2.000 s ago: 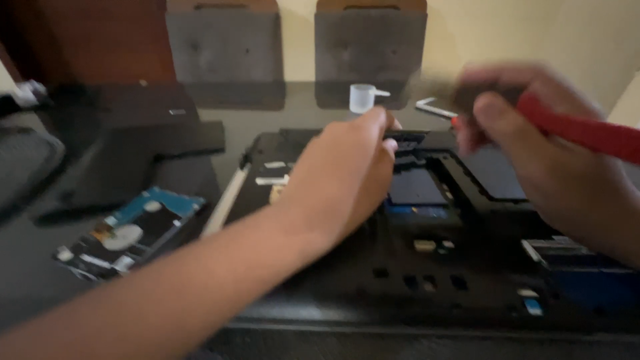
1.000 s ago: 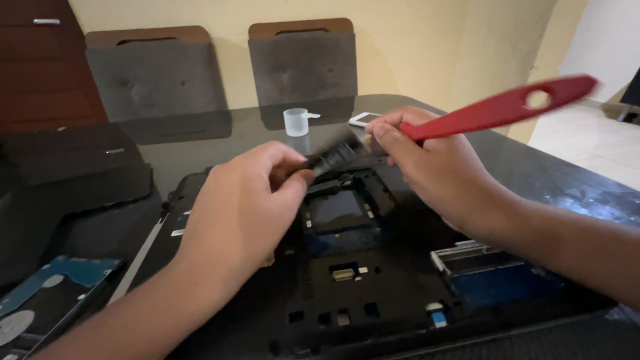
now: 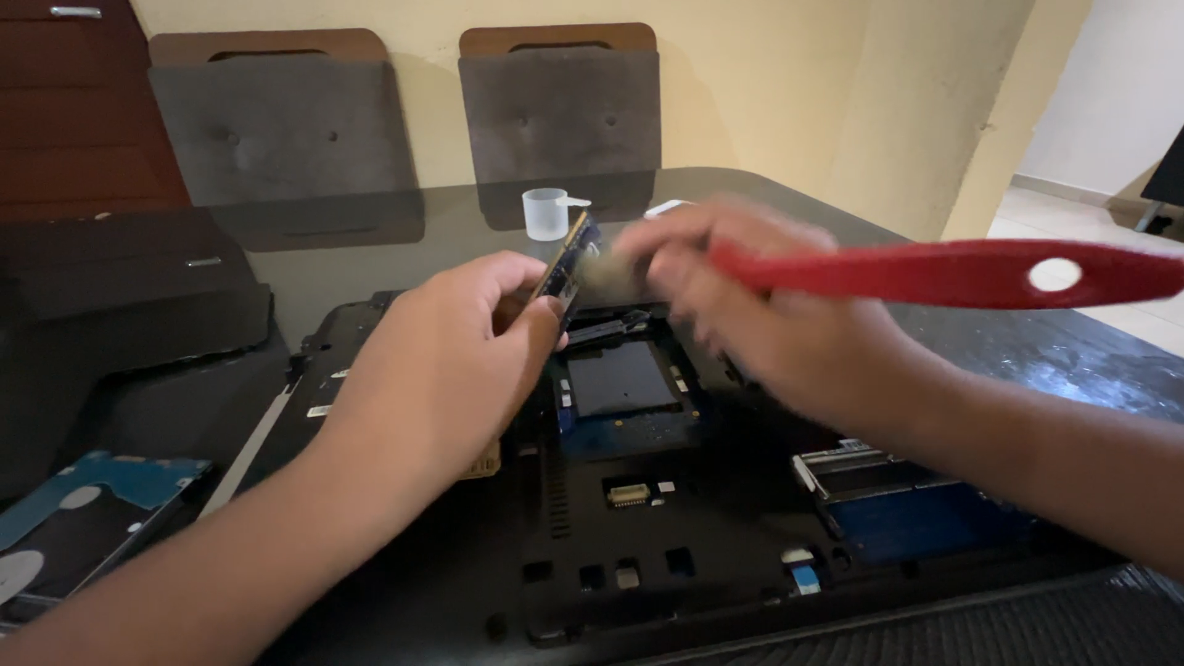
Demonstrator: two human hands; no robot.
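My left hand (image 3: 444, 361) pinches a RAM module (image 3: 566, 270) between thumb and fingers, tilted on edge above a laptop base. My right hand (image 3: 786, 314) grips a brush with a red handle (image 3: 953, 273); its pale bristles (image 3: 610, 276) are blurred and close beside the module, and whether they touch it I cannot tell. Below both hands lies the black laptop base (image 3: 731, 518) with its underside uncovered. It shows an opening with a dark square part (image 3: 622, 377), a small connector (image 3: 629, 494) and a metal-edged memory slot (image 3: 860, 474) at the right.
A hard drive (image 3: 92, 509) lies at the left, near a black panel (image 3: 185, 324). Behind the laptop base stand a translucent measuring cup (image 3: 546, 215) and a partly hidden white object (image 3: 668, 208). Two grey chairs (image 3: 287, 129) are across the glossy dark table (image 3: 786, 199).
The RAM module now shows clearly in my left hand, tilted more upright than the dark item there a second ago. The red handle has swung to nearly level. The view has shifted.
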